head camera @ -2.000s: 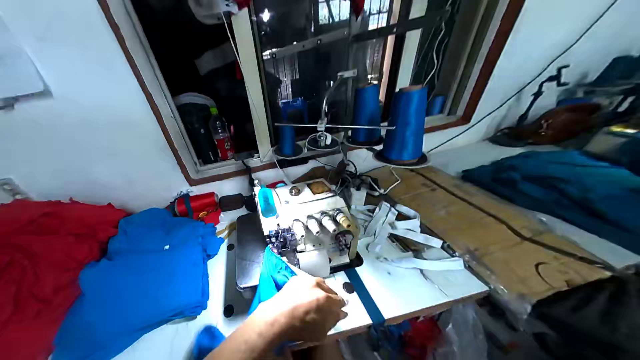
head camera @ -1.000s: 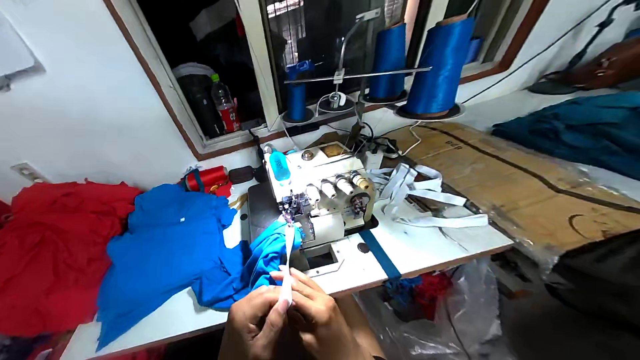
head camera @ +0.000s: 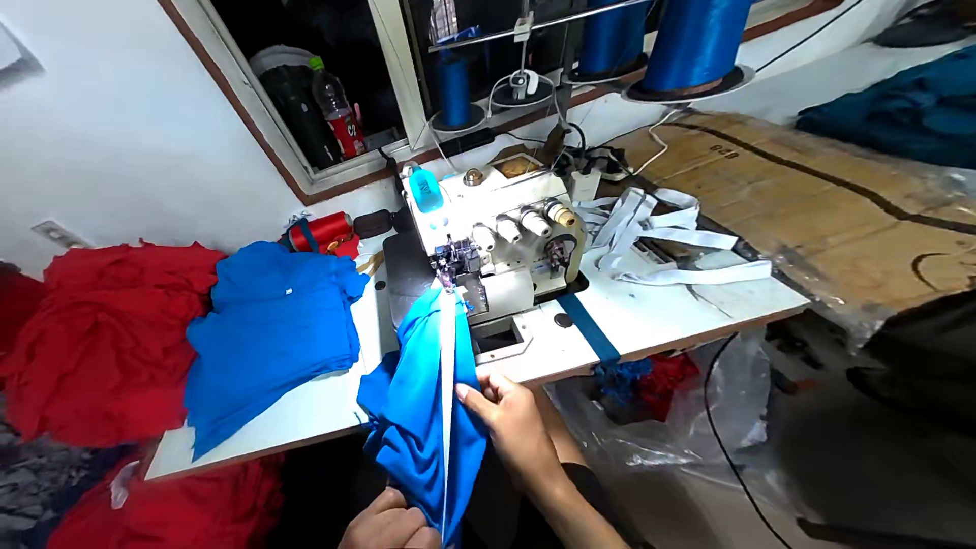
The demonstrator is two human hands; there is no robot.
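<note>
A white overlock sewing machine [head camera: 496,221] stands on the white table, its presser foot over the end of a blue fabric piece [head camera: 415,396]. A narrow white elastic strip [head camera: 447,381] runs down the fabric from the foot. My right hand [head camera: 507,415] pinches the fabric's right edge between thumb and fingers, just below the table edge. Lower down, my left hand [head camera: 390,522] is closed on the fabric's lower left part, partly cut off by the frame.
Stacked blue fabric [head camera: 282,320] and red fabric [head camera: 114,335] lie at left. Loose white elastic [head camera: 648,236] lies right of the machine. Blue thread cones [head camera: 694,46] stand behind it. Cardboard [head camera: 801,183] covers the surface at right; a plastic bag [head camera: 686,427] of scraps is below.
My hands were together at the strip a second ago; now they are apart, the left one lower. The blue fabric now hangs lengthwise toward me with the strip along it. The view has moved closer.
</note>
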